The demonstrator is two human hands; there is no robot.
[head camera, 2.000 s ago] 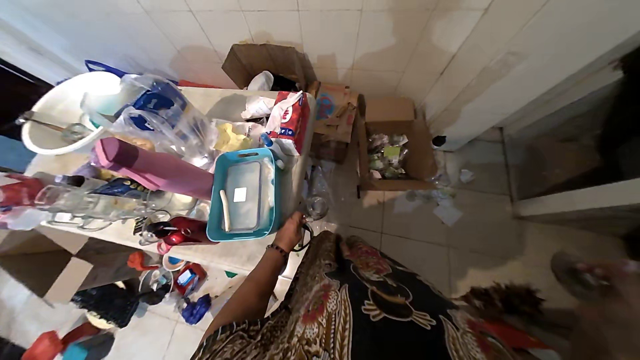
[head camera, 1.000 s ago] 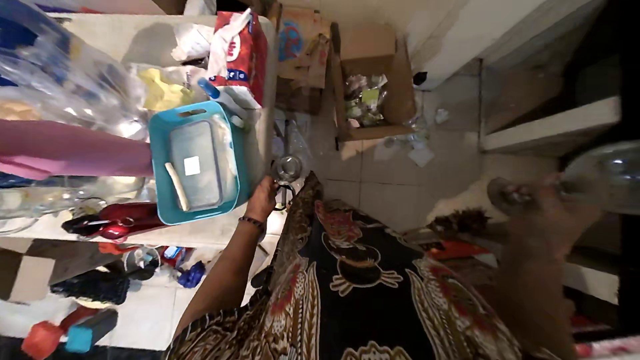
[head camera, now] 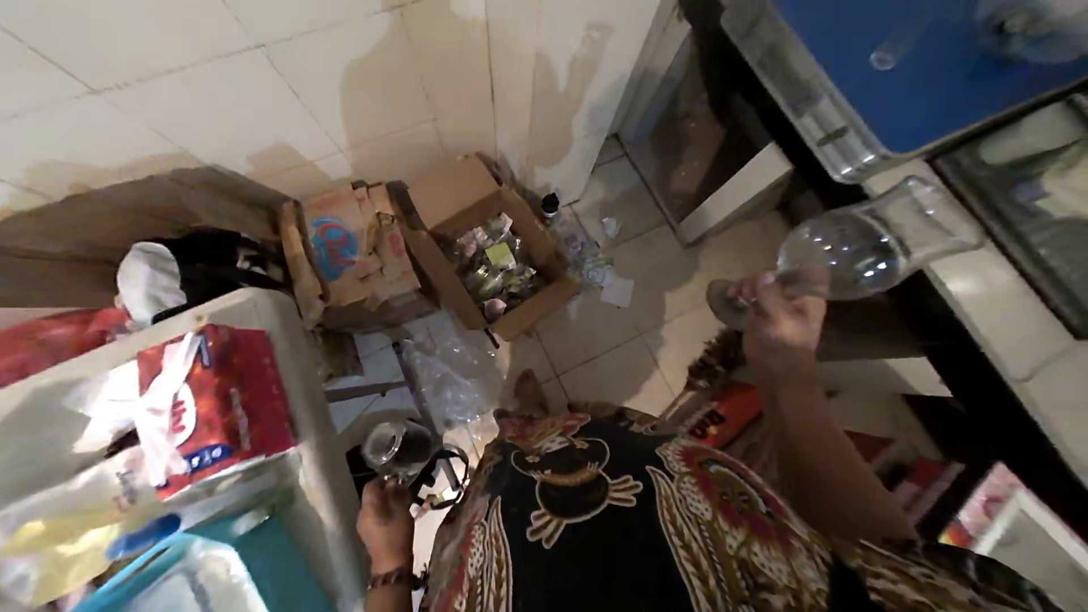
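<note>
My right hand [head camera: 786, 319] grips the stem of a clear footed glass [head camera: 850, 246], which lies sideways with its flared mouth pointing right. Low at the left, my left hand [head camera: 387, 518] holds a small clear glass vessel [head camera: 398, 448], its round opening facing up. A black strap or handle loop [head camera: 446, 476] shows beside that vessel; whether it belongs to it I cannot tell. The left hand is close to the edge of a pale table [head camera: 319, 450].
A red packet [head camera: 221, 408] and a teal basket [head camera: 280, 552] sit on the table. Open cardboard boxes [head camera: 535, 310], one with rubbish, stand on the tiled floor. Clear plastic [head camera: 450, 374] lies nearby. At upper right is a blue-bottomed tray [head camera: 918, 76] with glassware.
The view has swung right, bringing the blue tray in. The footed glass in my right hand, partly seen at the right edge before, now shows whole.
</note>
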